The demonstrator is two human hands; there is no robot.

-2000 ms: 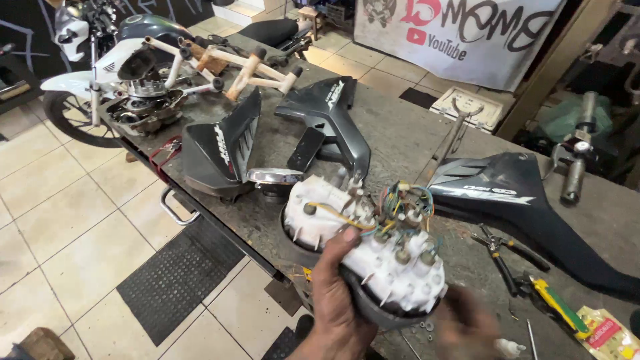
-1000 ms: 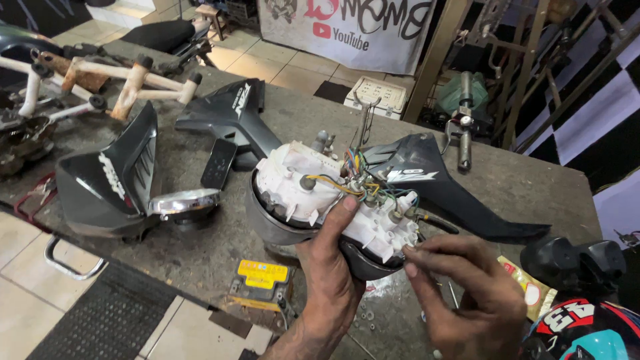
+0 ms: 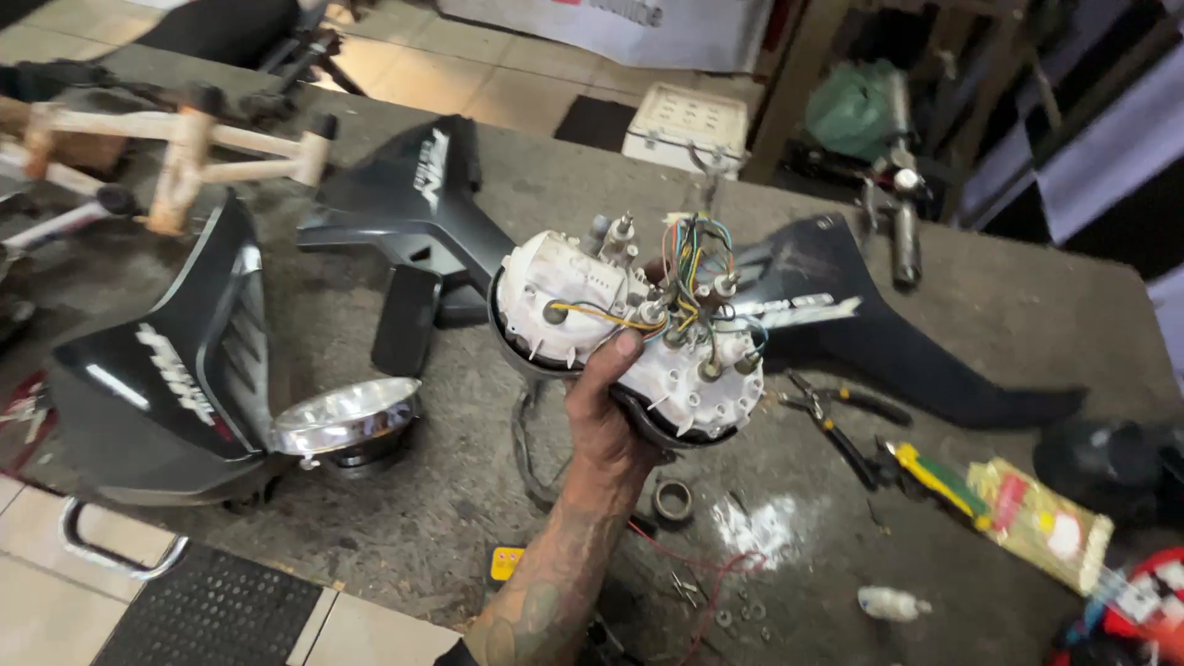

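Note:
My left hand (image 3: 606, 416) grips a motorcycle instrument cluster (image 3: 684, 379) around its middle, thumb on the white plastic back. The two round housings have black rims, and bulb sockets and a bundle of coloured wires (image 3: 689, 268) stick out of the back. The cluster is held above the workbench, in front of a dark fairing panel (image 3: 832, 296). Below it on the bench are a roll of tape (image 3: 672, 500), a patch of white powder (image 3: 758, 532) and a thin red wire (image 3: 703, 564). My right hand is out of view.
Left lie a fairing panel (image 3: 166, 370), a round headlight (image 3: 347, 416), a black phone (image 3: 405, 319) and another panel (image 3: 388, 199). Black-handled pliers (image 3: 832, 430), a yellow-green tool (image 3: 939, 481), a packet (image 3: 1041, 523) and a small white bottle (image 3: 890, 603) lie right. A white frame (image 3: 185, 157) rests back left.
My right hand, beside the cluster's right end one second ago, has left the view. My left hand still holds the cluster. The view has shifted.

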